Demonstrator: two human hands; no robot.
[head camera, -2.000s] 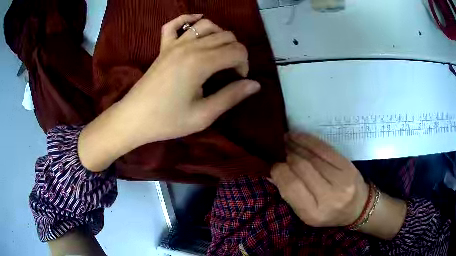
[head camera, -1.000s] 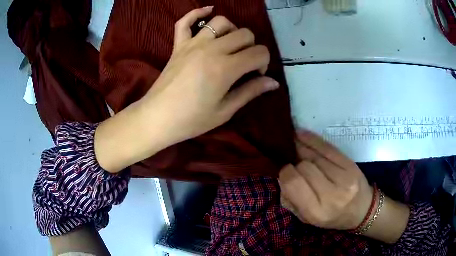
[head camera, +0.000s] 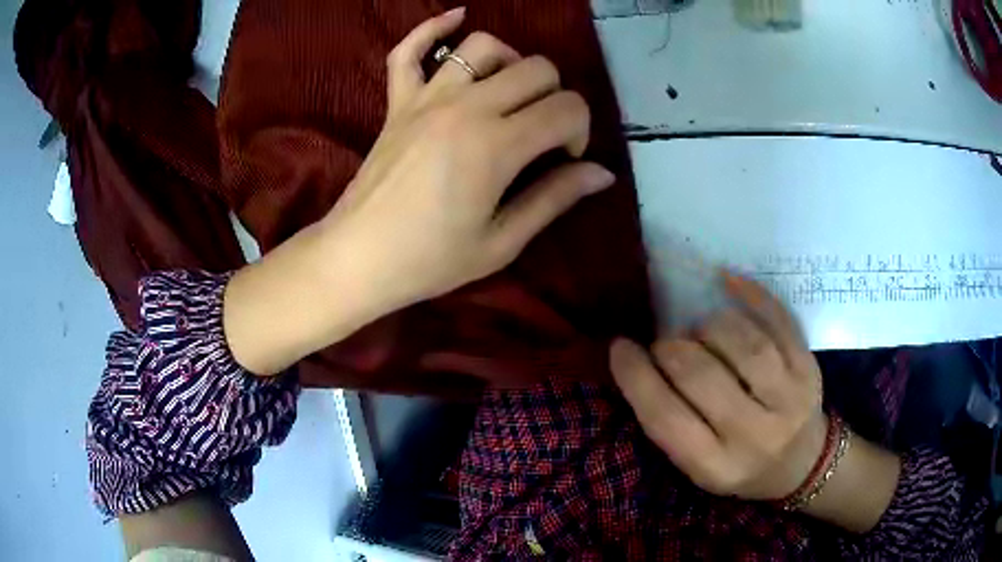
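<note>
The rust-brown ribbed garment piece (head camera: 297, 110) lies over the white table, with its straight dark edge running down to the right hand. My left hand (head camera: 461, 165) lies palm down on the cloth near that edge, with its fingers bent and thumb apart. Whether it pinches any cloth is hidden. My right hand (head camera: 725, 395) is at the lower corner of the cloth. Its fingers touch or nearly touch the corner, and its index finger and thumb are blurred; I cannot tell whether they grip the cloth.
A printed ruler scale (head camera: 879, 280) runs along the front of the white table (head camera: 769, 198). Red handles (head camera: 976, 44) show at the upper right edge. Bunched dark cloth (head camera: 121, 143) lies at left. The checked apron (head camera: 549, 472) is below the table edge.
The left hand and cloth shifted slightly right earlier, then stayed nearly still. The right hand's fingers have spread and lifted partly away from the cloth's corner.
</note>
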